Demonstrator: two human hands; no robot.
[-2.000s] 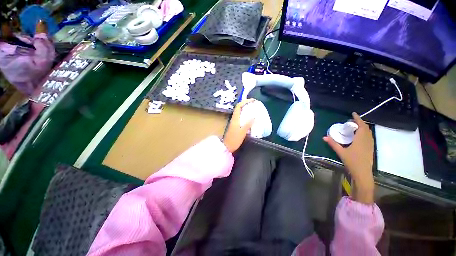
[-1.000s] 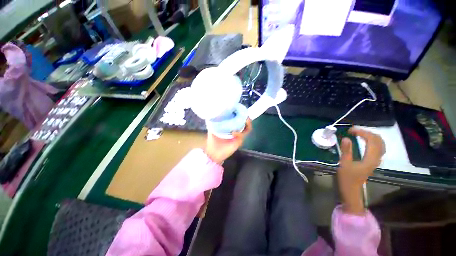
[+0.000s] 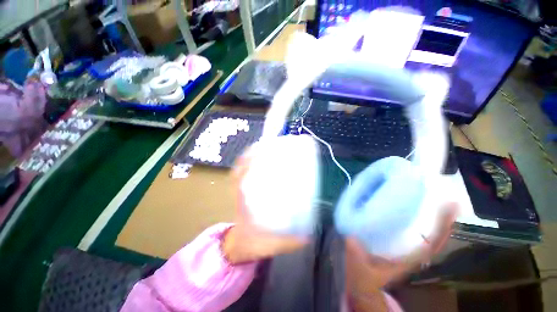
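Note:
A white and pale blue headset [image 3: 281,183] with cat ears is held up close in front of me, blurred, its headband upward across the monitor. My left hand [image 3: 259,241] holds the left earcup from its outer side and below. My right hand [image 3: 391,262] holds the right earcup, whose pale blue cushion faces inward; the hand is blurred and partly hidden behind the cup. A thin white cable [image 3: 330,149] runs over the keyboard's left part. The round white puck is not visible now.
The parts tray [image 3: 253,137] with white pieces is left of the keyboard [image 3: 360,131]. The monitor [image 3: 488,67] stands behind. The mouse [image 3: 498,180] lies on its pad at right. A blue parts tray [image 3: 156,103] and a person's pink sleeve [image 3: 21,113] are across the line.
The headset has been raised and brought closer, its earcups now facing each other. My right hand has left the puck and taken hold of the right earcup. The view has shifted.

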